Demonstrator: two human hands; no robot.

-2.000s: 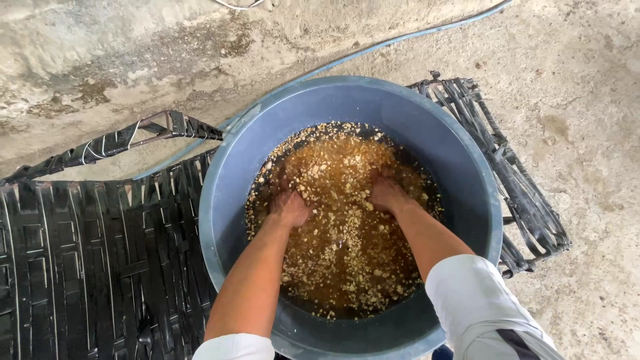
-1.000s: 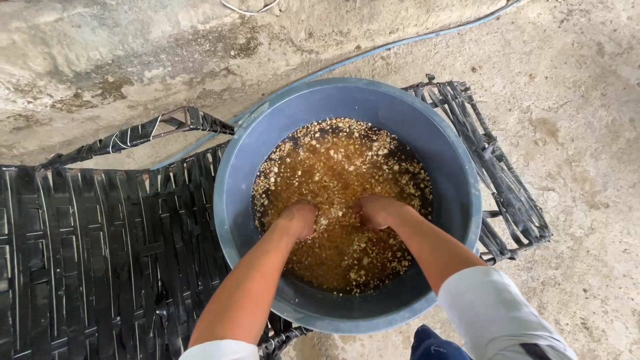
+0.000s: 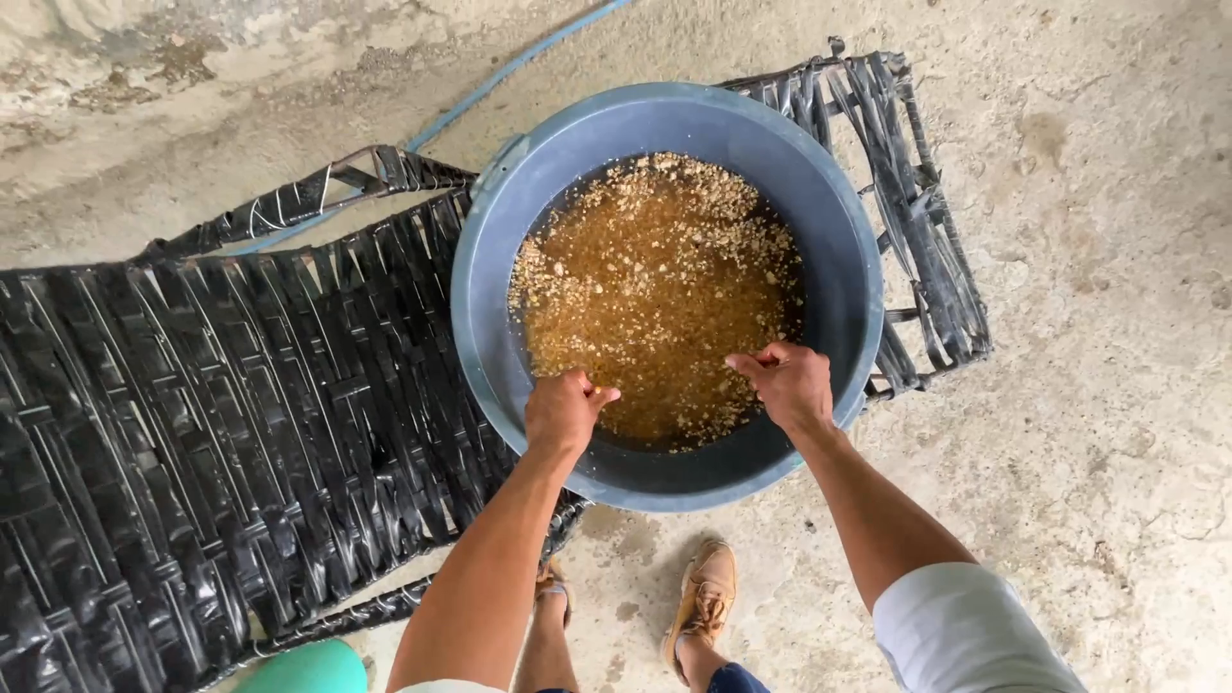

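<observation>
A round blue-grey plastic tub holds brown liquid with pale crumbly bits floating on it. Over the tub's lower left part is my left hand, its fingers curled and the thumb pointing right, just above the mixture. My right hand hovers near the lower right inner wall, thumb toward the left and fingers bent. A tiny yellow bit shows at the left fingertips; whether the fingers grip it cannot be told. Nothing can be made out in the right hand.
The tub rests on a long seat woven from black strips, whose end juts out at right. A blue hose runs behind on the concrete floor. My shoes stand below the tub; a green rounded object is at bottom left.
Both hands have come up out of the mixture, where their fingers were sunk before, and have moved apart toward the tub's near side. The view has shifted, showing my feet.
</observation>
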